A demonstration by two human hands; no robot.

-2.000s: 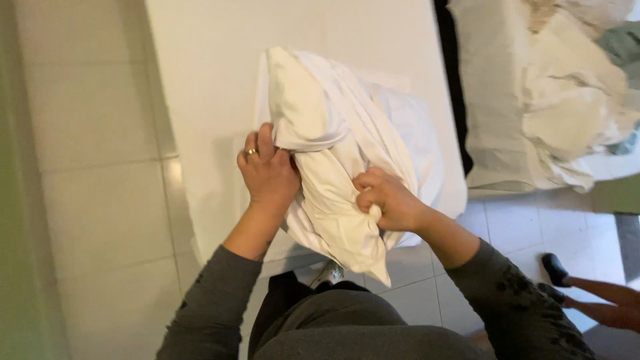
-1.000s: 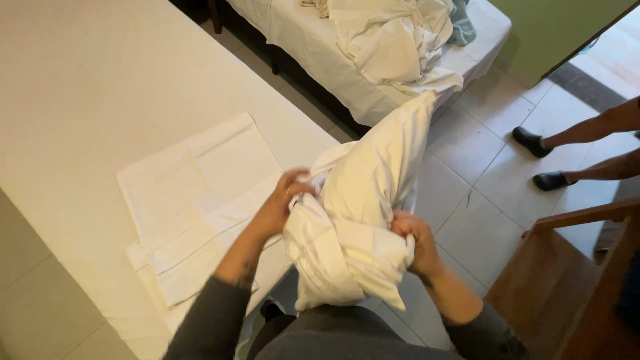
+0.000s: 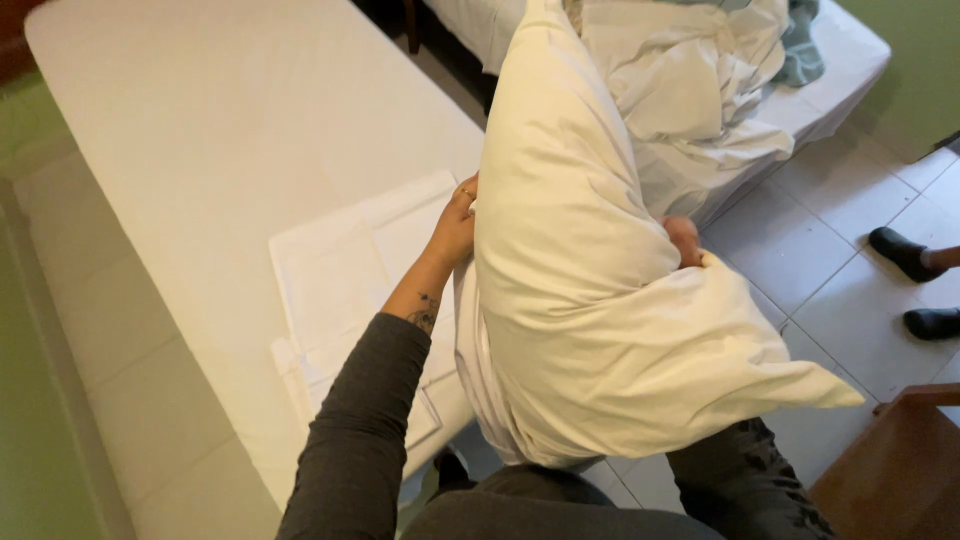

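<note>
A large cream pillow [image 3: 562, 225] in a cloth cover is held up in front of my body, bent in the middle, with one pointed corner sticking out at the lower right. At its left edge is my left hand [image 3: 459, 225], a ring on one finger; the fingertips are hidden behind the pillow. My right hand [image 3: 682, 241] grips the pillow's fabric at the fold on the right side, mostly covered by it. White cloth hangs along the pillow's lower left edge. Folded white linen [image 3: 352, 262] lies flat on the bed just left of the pillow.
A bed with a white sheet [image 3: 225, 112] extends to the upper left. Behind the pillow, a second bed [image 3: 840, 67] carries crumpled sheets [image 3: 675, 82] and a grey-green cloth [image 3: 801, 52]. At right, a person's feet in dark clogs [image 3: 896, 253] stand on floor tiles, near brown wooden furniture [image 3: 892, 457].
The pillow, bunched low between my hands before, is now raised and spread larger before me. The view has turned since the earliest frame.
</note>
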